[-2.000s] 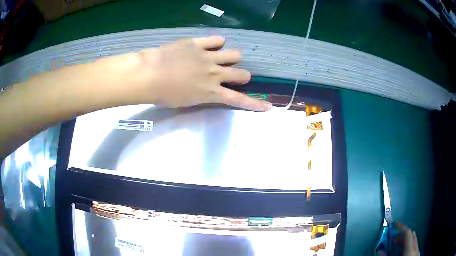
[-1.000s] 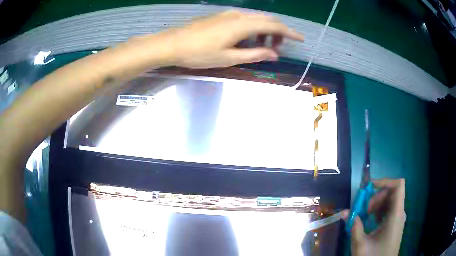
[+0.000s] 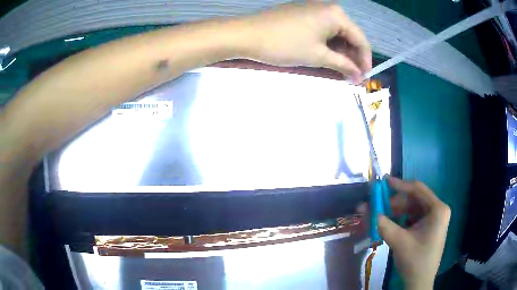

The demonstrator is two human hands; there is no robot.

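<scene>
My left hand [image 3: 323, 39] reaches across the upper display module [image 3: 255, 136] and pinches the white tape strip [image 3: 431, 44] near the module's upper right corner. The strip runs from the fingertips up to the right. My right hand [image 3: 414, 226] holds the scissors [image 3: 377, 195] by their blue handles. The blades point up over the module's right end, beside the gold-orange flex cable [image 3: 374, 103], with the tips just below my left fingertips. A barcode label [image 3: 143, 109] is on the silver back.
The black tray [image 3: 215, 212] holds a second display module [image 3: 249, 269] nearer me. A ribbed whitish-grey rail [image 3: 136, 12] runs behind it. Green bench mat [image 3: 433, 136] lies to the right. Other modules [image 3: 511, 198] show at the far right edge.
My right hand has taken the scissors from the mat and moved them left over the module. My left hand has moved right and now grips the tape strip.
</scene>
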